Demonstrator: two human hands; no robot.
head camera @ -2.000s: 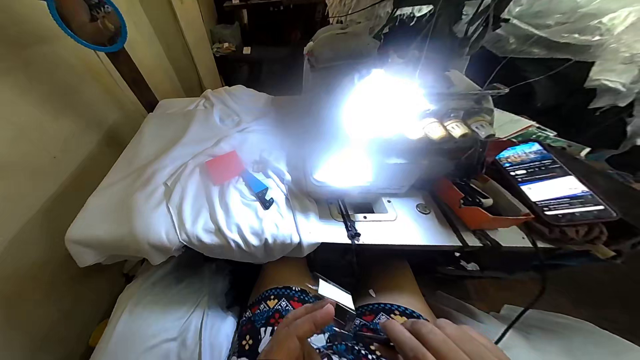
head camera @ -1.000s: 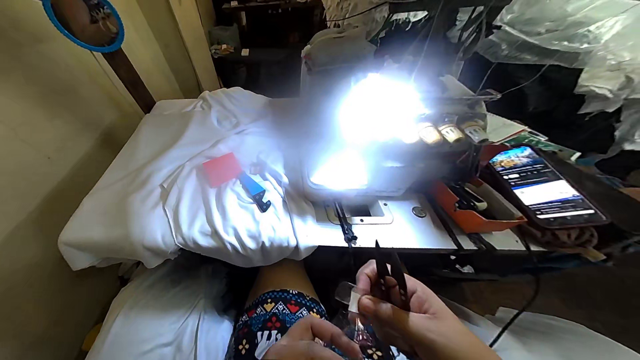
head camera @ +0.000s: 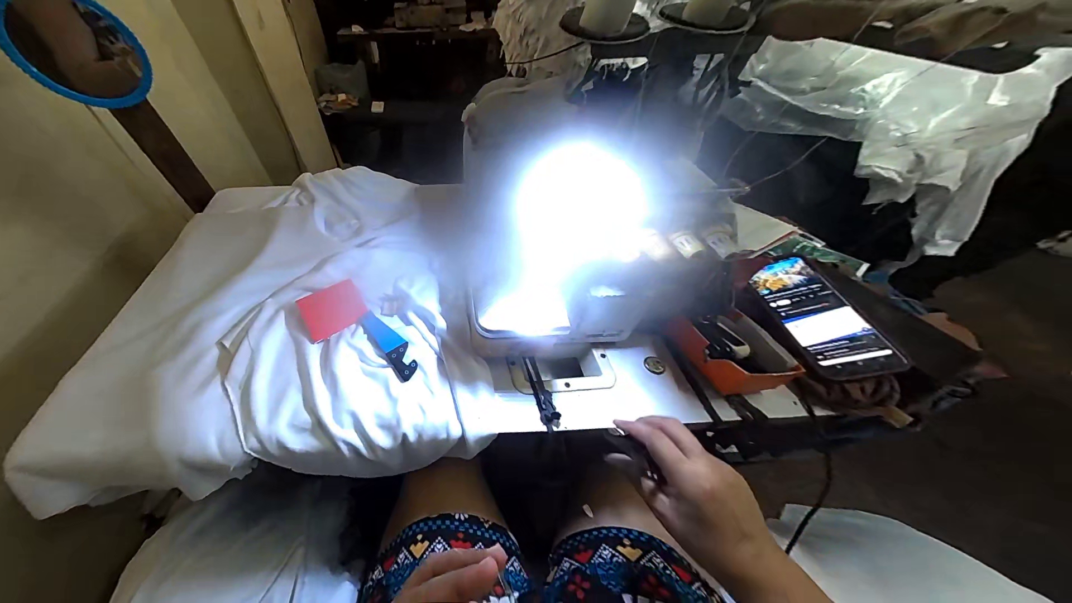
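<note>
My right hand [head camera: 691, 481] is raised over my lap by the table's front edge, its fingers closed round something dark, probably the tweezers, partly hidden by the fingers. A small pale piece shows at its fingertips. My left hand [head camera: 456, 578] lies low over the patterned shorts [head camera: 461, 536], cut off by the frame's bottom; a thin clear thing seems to be at its fingers, too unclear to name. Ahead stands a sewing machine [head camera: 603, 318], mostly washed out by its bright lamp [head camera: 582, 201]. A red card [head camera: 331, 311] and a blue and black tool [head camera: 390, 345] lie on white fabric [head camera: 335, 419].
At the right are an orange tray [head camera: 741, 377] of small tools and a lit smartphone [head camera: 825, 318]. A black cable [head camera: 825, 494] hangs from the table. Thread cones [head camera: 607, 17] stand behind, beside hanging clear plastic [head camera: 904, 109]. A blue-framed mirror [head camera: 79, 50] is at the upper left.
My right hand, which held dark tweezers upright near my left hand, has moved away from it toward the table edge. My left hand is lower in view. The view has shifted slightly.
</note>
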